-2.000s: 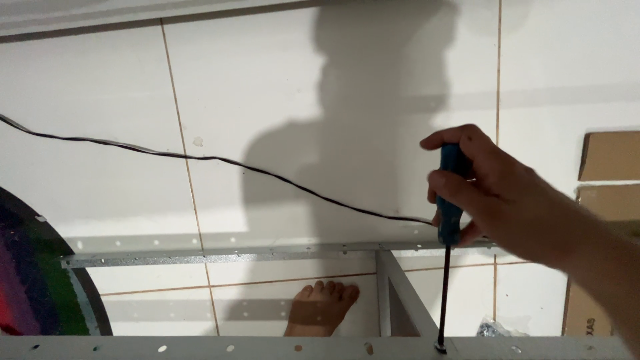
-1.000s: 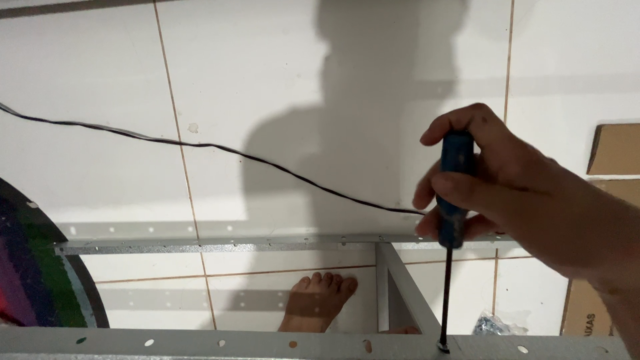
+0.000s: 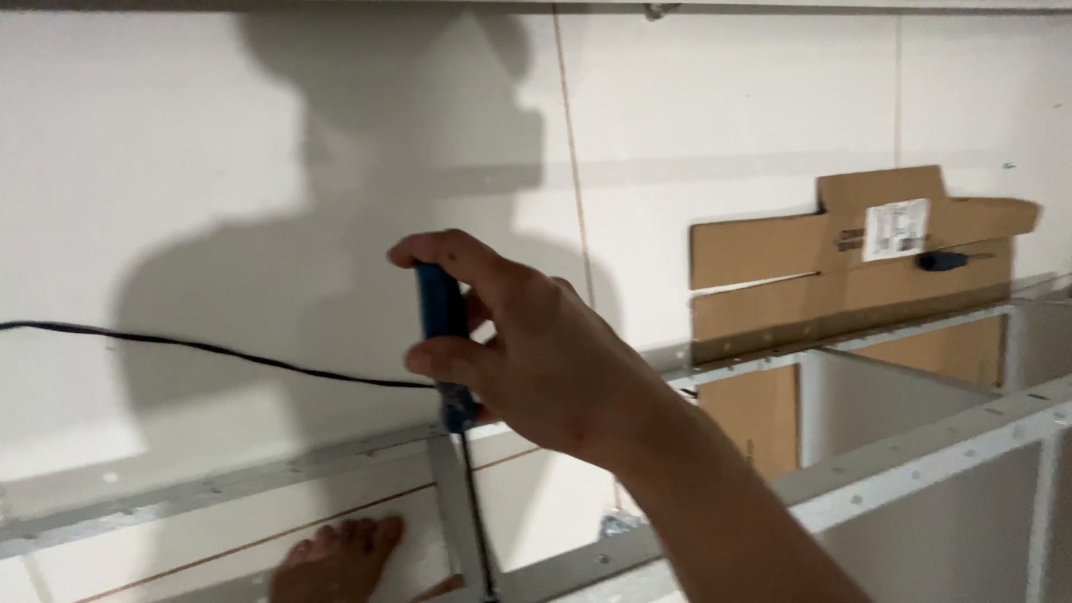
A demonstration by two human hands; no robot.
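Observation:
My right hand (image 3: 544, 360) grips the blue handle of a screwdriver (image 3: 442, 335), with a fingertip over its top end. The long shaft points down, and its tip meets the perforated grey metal rail (image 3: 586, 569) at the bottom edge of the view. A grey crosspiece (image 3: 452, 494) joins this rail to a second perforated rail (image 3: 209, 481) behind it. My left hand is out of the picture.
A thin black cable (image 3: 218, 350) lies on the white tiled floor (image 3: 670, 100). Flattened cardboard (image 3: 754, 251) on the right bears a label, and a second blue-handled screwdriver (image 3: 942, 261) lies on it. A bare foot (image 3: 339, 561) stands between the rails. A small plastic bag (image 3: 618, 523) lies near the front rail.
The view has swung to the right, bringing more of the cardboard and the second screwdriver into sight. My right hand keeps its grip on the upright screwdriver.

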